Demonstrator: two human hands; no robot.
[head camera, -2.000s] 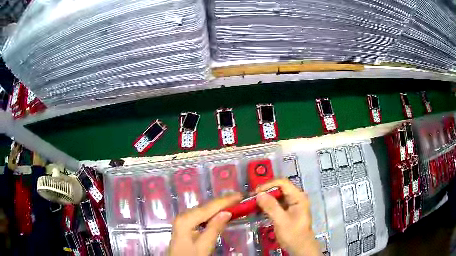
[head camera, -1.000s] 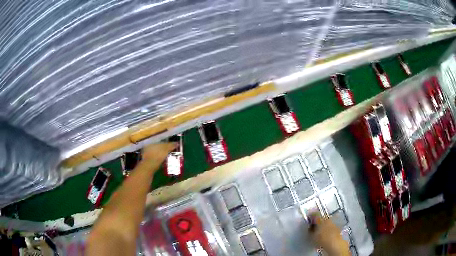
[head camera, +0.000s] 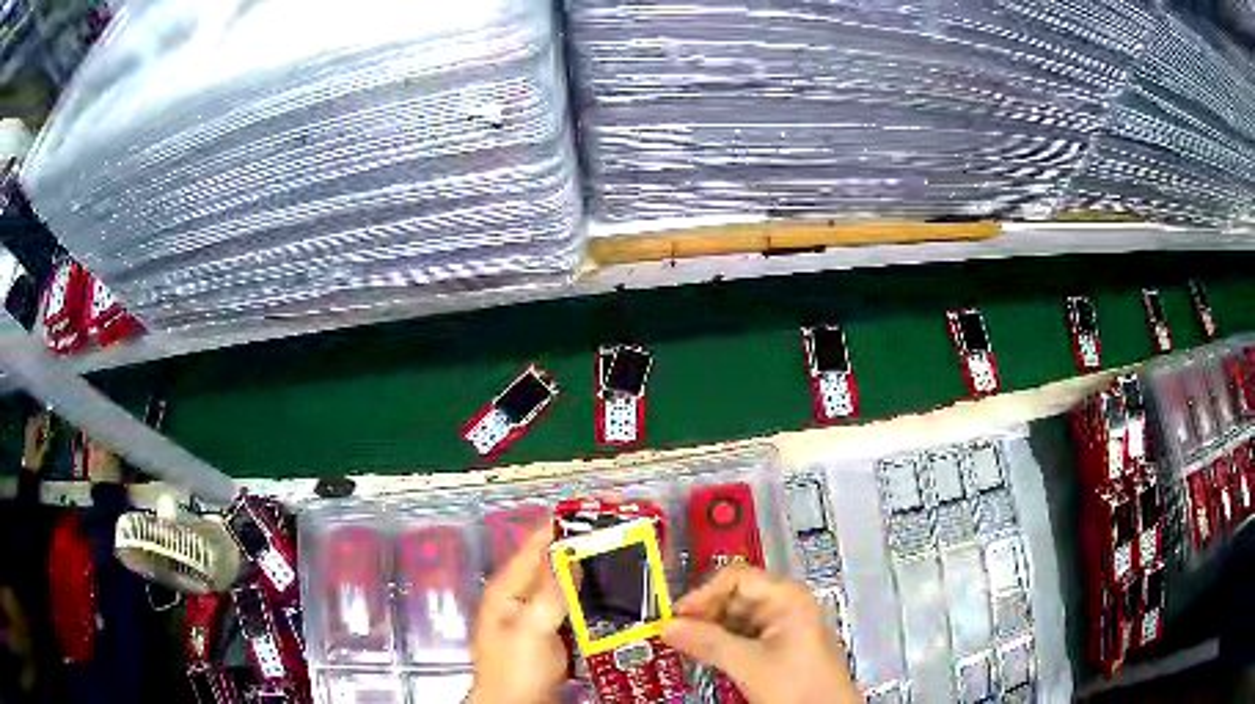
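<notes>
A red keypad phone (head camera: 639, 674) is held upright, screen side up, over the clear phone tray (head camera: 530, 481). A yellow frame (head camera: 614, 585) lies around its dark screen. My left hand (head camera: 523, 619) holds the phone by its left side. My right hand (head camera: 750, 635) has its thumb and fingertips at the lower right corner of the yellow frame. A red phone, back up, lies in a tray pocket (head camera: 724, 530) right of the held phone. The white parts tray (head camera: 902, 578) with grey phone-shaped outlines lies to the right.
The green conveyor (head camera: 716, 371) carries spaced red phones behind the tray. Stacked trays (head camera: 853, 110) stand on the shelf above. Piled red phones lie at left (head camera: 269, 591) and right (head camera: 1129, 523). A cream fan (head camera: 175, 546) is at left. Part of a person (head camera: 76, 591) shows at far left.
My left hand has come back from the conveyor and now holds a phone. My right hand has moved from the white parts tray to this phone. The yellow frame is now visible on it.
</notes>
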